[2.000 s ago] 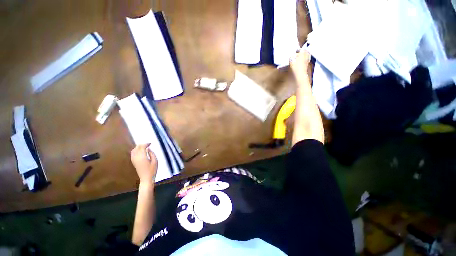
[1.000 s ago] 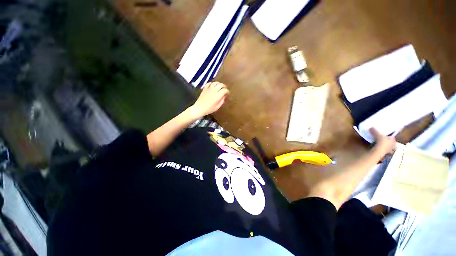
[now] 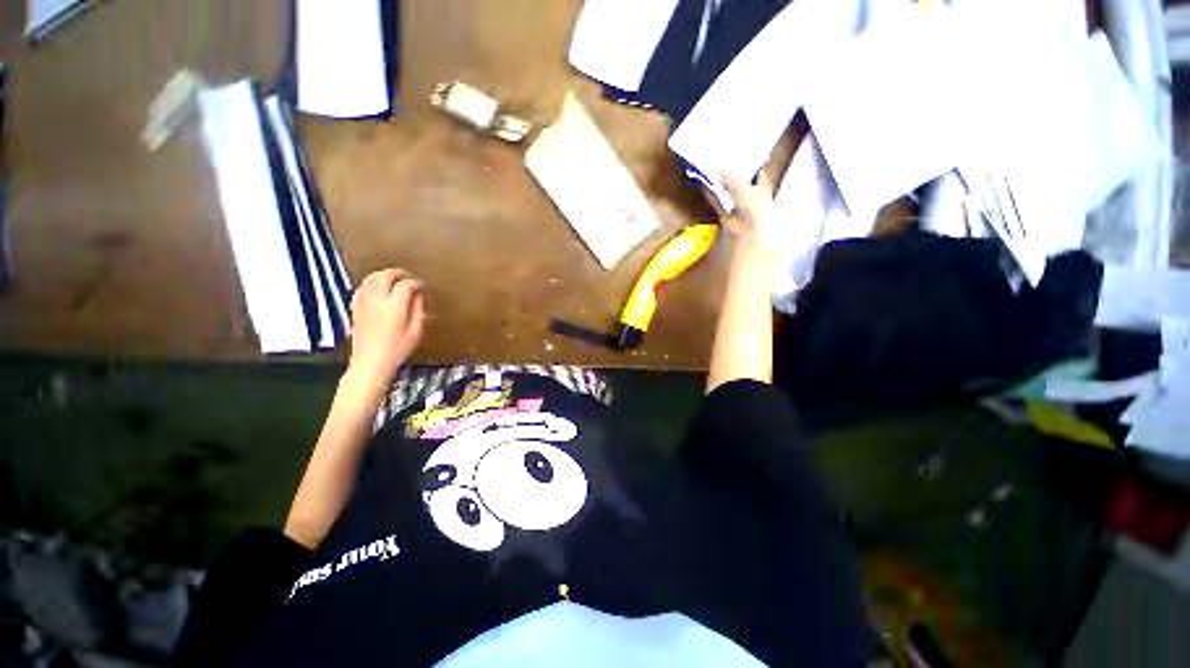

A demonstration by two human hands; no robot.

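Observation:
My right hand (image 3: 748, 209) is at the near corner of a curved white panel (image 3: 747, 111), its fingertips on the edge; the panel lies over dark layers (image 3: 698, 52). My left hand (image 3: 388, 317) is empty, its fingers loosely curled, beside the right side of a fanned bundle of white and dark strips (image 3: 255, 215). A yellow-handled tool (image 3: 668, 272) lies left of my right forearm, its black end towards me. A cream ticket paper (image 3: 594, 189) lies between the hands, further back.
A small white block-like holder (image 3: 480, 110) lies behind the paper, and a similar pale one (image 3: 171, 110) at the left. Another white-over-dark bundle (image 3: 342, 59) is at the back. Loose white pieces (image 3: 914, 98) and a black cloth heap (image 3: 927, 313) are at the right. A dark strip (image 3: 583, 333) lies near the edge.
The view has swung back from its turn. A cream sheet seen by my right hand a second ago is not visible there now; the hand is at the white panel's corner. My left hand remains off the bundle.

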